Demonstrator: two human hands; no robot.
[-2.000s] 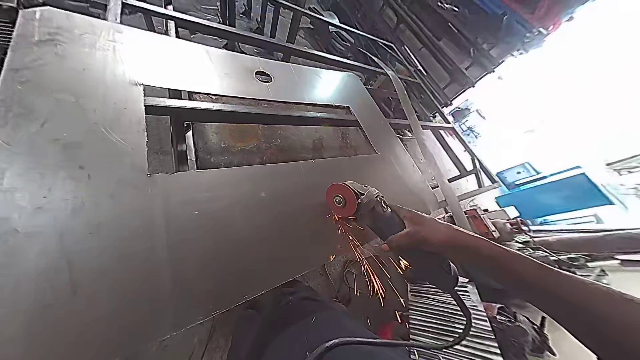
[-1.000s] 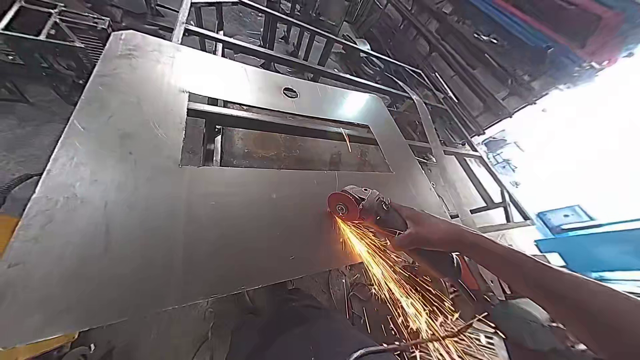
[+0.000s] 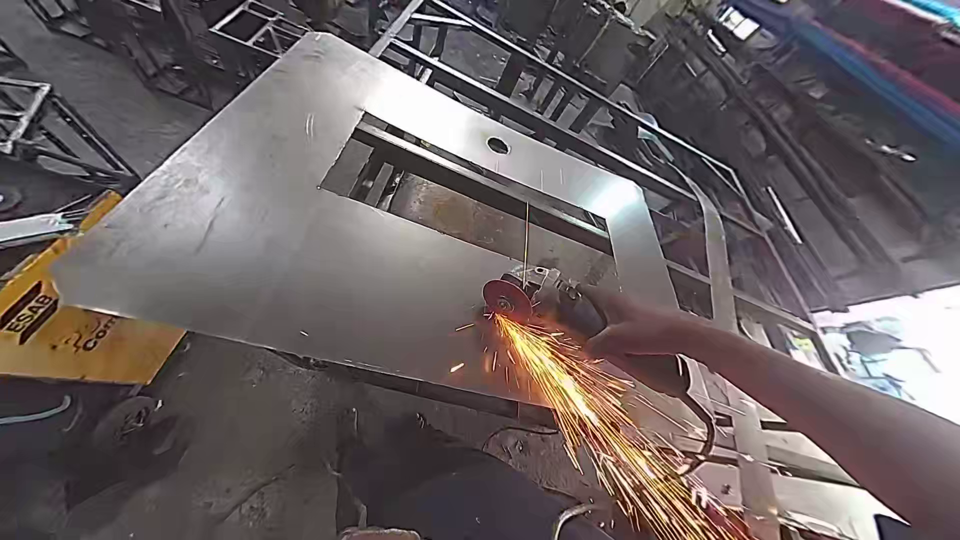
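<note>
My right hand (image 3: 626,322) grips an angle grinder (image 3: 566,296), reaching in from the right. Its red disc (image 3: 508,298) touches a large sheet metal panel (image 3: 277,225) below a long rectangular cut-out, and a thick stream of sparks (image 3: 574,397) flies down and to the right. The panel also has a small oval hole near its far edge and lies over a metal frame. A cable runs from the back of the grinder. My left hand is not in view.
Welded steel frames (image 3: 525,67) stand beyond the panel, with another frame (image 3: 30,112) at far left. A yellow box (image 3: 112,349) bearing ESAB lettering is under the panel's left corner. A flat metal strip (image 3: 716,255) runs along the right. My dark-clothed leg (image 3: 465,495) is near the bottom.
The spark stream has grown much thicker and longer since the earliest frame. My right hand still holds the grinder on the panel. The view has tilted and turned left, showing more of the yellow box.
</note>
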